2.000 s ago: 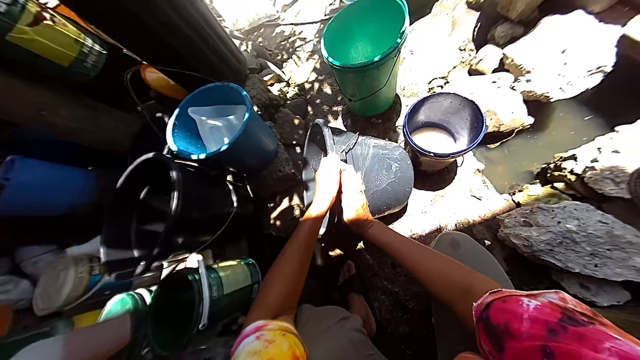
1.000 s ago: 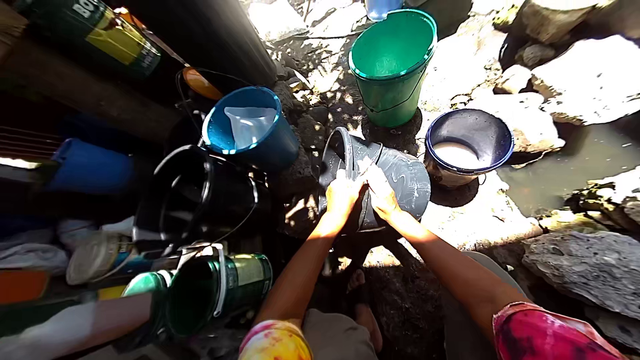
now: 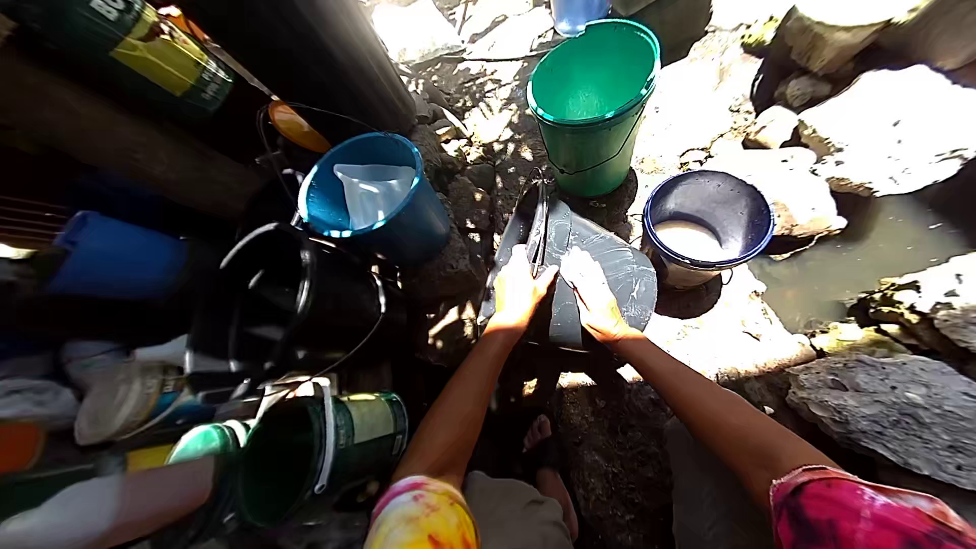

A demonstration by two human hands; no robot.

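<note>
A dark grey plastic bucket [image 3: 610, 267] lies on its side before me, its mouth toward the left and its outside streaked with whitish film. My left hand [image 3: 518, 288] rests at its rim, near the wire handle, with thumb spread. My right hand [image 3: 591, 293] lies against the outer wall, fingers pointing up; whether either hand grips anything is unclear in the glare. Beyond stands a green bucket [image 3: 595, 145] with a wire handle. To the right, a dark blue-rimmed bucket [image 3: 705, 221] holds cloudy whitish liquid.
Left of the hands are a blue bucket [image 3: 412, 221] containing a translucent plastic piece, a black bucket [image 3: 335, 297] and a dark green bucket [image 3: 370, 431] lying tilted. Pale rocks [image 3: 892, 130] and murky water [image 3: 816, 259] lie to the right. A large rough stone [image 3: 892, 412] sits lower right.
The grey bucket has turned somewhat under my hands, and the hands have moved apart from being close together. The view has shifted left.
</note>
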